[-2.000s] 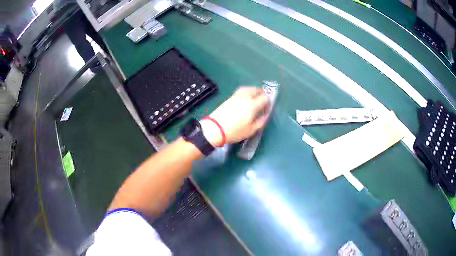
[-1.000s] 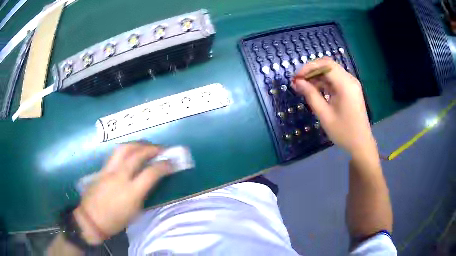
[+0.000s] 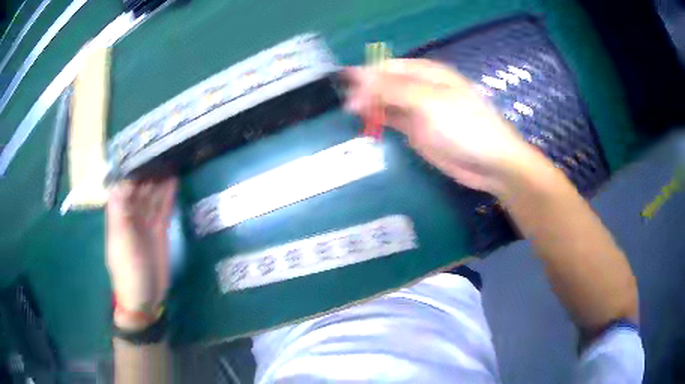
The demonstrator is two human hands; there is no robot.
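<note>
A thick block of stacked strips (image 3: 225, 94), with a pale six-seat top and dark side, lies at upper left, blurred. My left hand (image 3: 143, 202) has its fingertips at the block's left end and seems to grip it. My right hand (image 3: 443, 112) is at its right end, holding a thin hand tool (image 3: 375, 124) with a brassy shaft and red tip. Whether its fingers also grip the block is unclear. Two single six-seat strips lie in front: one bright with glare (image 3: 300, 182), one nearer (image 3: 319, 253). No hand touches them.
The black component tray (image 3: 559, 82) lies at right, partly behind my right hand and forearm, with shiny parts in it. A tan board strip (image 3: 89, 127) and a narrow grey strip (image 3: 58, 150) lie at left. A dark block stands at upper right. The bench edge is near my body.
My right hand has moved from the tray to the block's right end. My left hand has left the nearest strip and moved up to the block's left end.
</note>
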